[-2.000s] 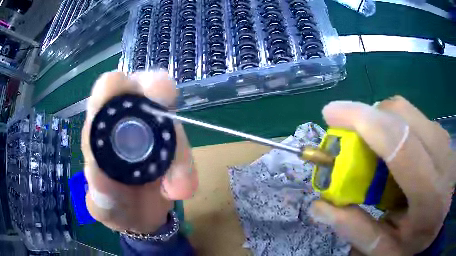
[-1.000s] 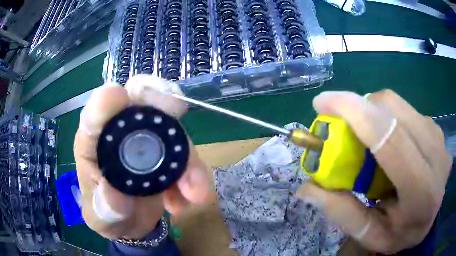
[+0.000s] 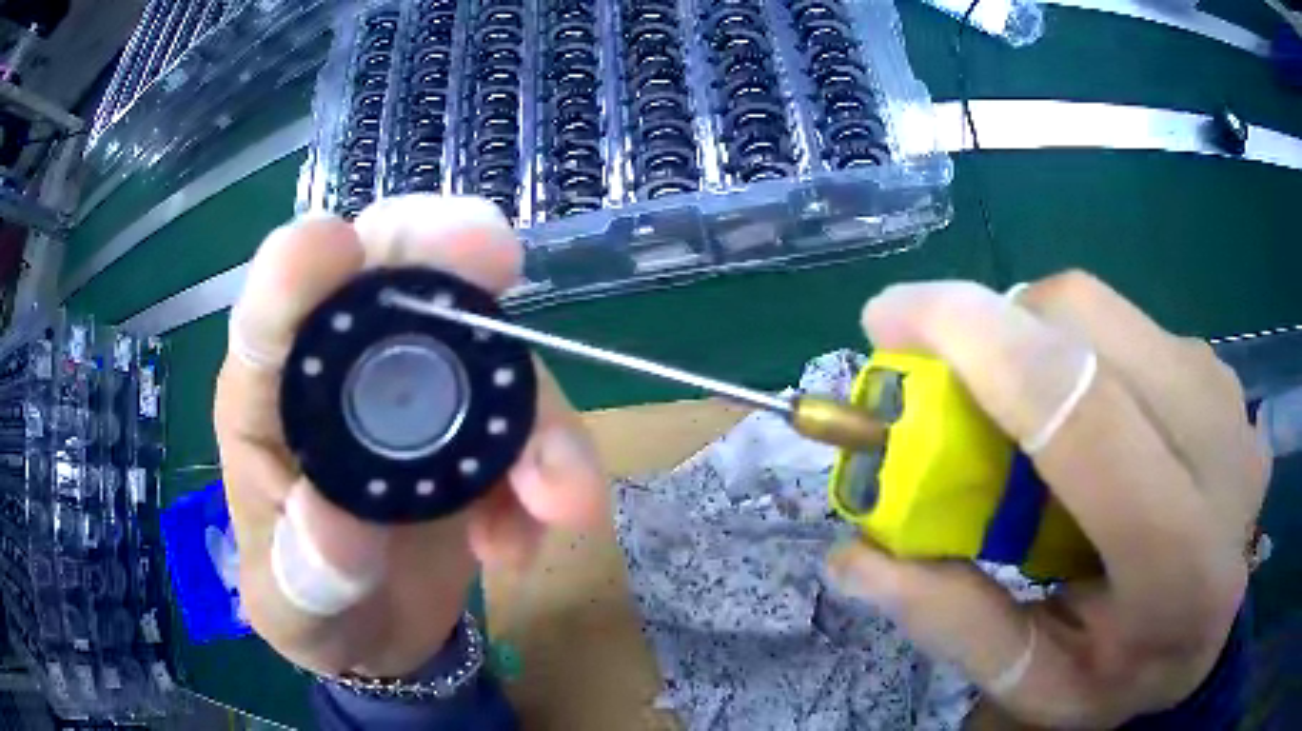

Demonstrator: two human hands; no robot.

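Observation:
My left hand (image 3: 386,600) holds up a black perforated disc (image 3: 317,429) by its edge, its face towards me. The disc has a ring of small pale holes around a silver-grey round centre. My right hand (image 3: 1128,457) grips the yellow body of a thin-tipped hand tool (image 3: 928,464) with a blue band and brass collar. Its thin silver shaft crosses leftwards over the disc face, and the tip lies at a hole near the disc's top. I cannot tell whether it touches. Whitish finger cots cover several fingertips.
A clear tray (image 3: 714,236) of black parts in rows lies beyond my hands. Stacked clear trays (image 3: 86,528) stand at the left beside a blue box (image 3: 207,564). A speckled cloth (image 3: 771,586) lies on a tan board (image 3: 571,643). A white strip (image 3: 1085,126) crosses the green bench.
The tool tip has come down from beyond the disc's top edge onto its face near the top holes. The disc has moved slightly up, and my right hand slightly left.

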